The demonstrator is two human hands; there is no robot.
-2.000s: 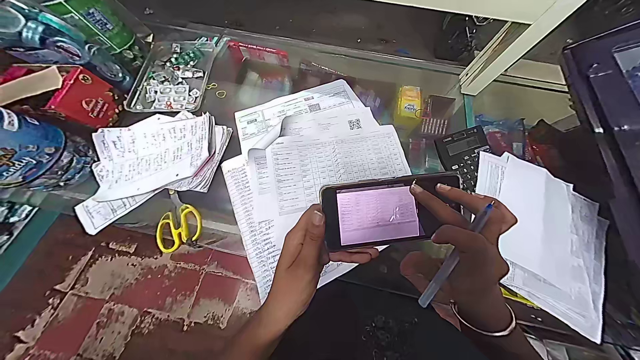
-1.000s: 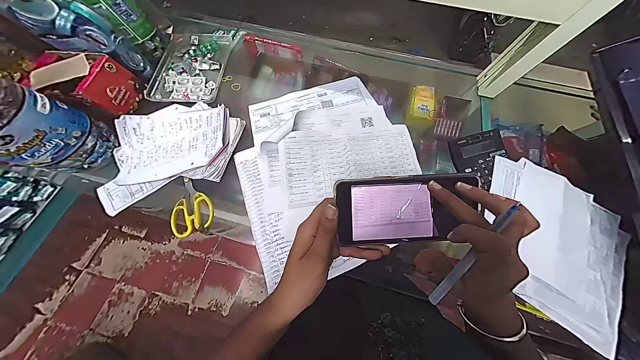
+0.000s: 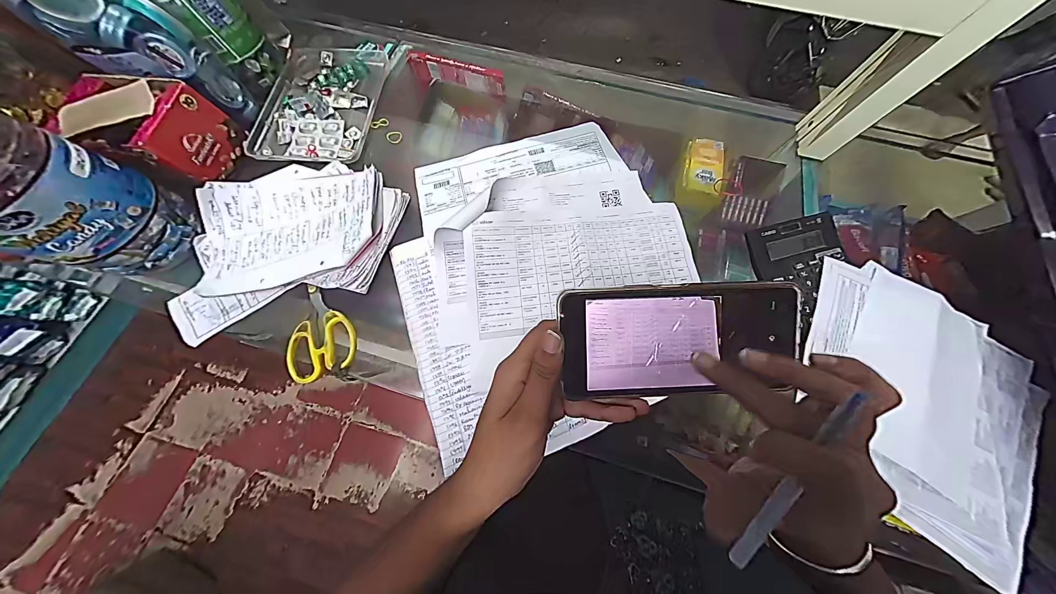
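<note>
My left hand [image 3: 528, 396] grips the left end of a smartphone [image 3: 759, 338] held level above printed sheets [image 3: 577, 256]. The phone's lit screen shows a pinkish picture of a printed table. My right hand [image 3: 792, 454], with a bangle at the wrist, holds a pen [image 3: 766, 520] slanting down through its fingers. One of its fingertips is over the right part of the lit picture; whether it touches cannot be told. Beneath the printed sheets lies a handwritten ruled sheet [image 3: 421, 330], partly hidden.
Yellow-handled scissors [image 3: 322, 342] jut over the glass counter's near edge beside stacked handwritten slips [image 3: 289, 231]. Behind are a tray of small packets [image 3: 318, 107], a red box [image 3: 194, 132] and a candy jar [image 3: 74, 198]. A calculator [image 3: 796, 243] and white papers [image 3: 932, 371] lie right.
My right hand's fingers have moved from the phone's dark right part to the lit picture. My left hand still holds the phone.
</note>
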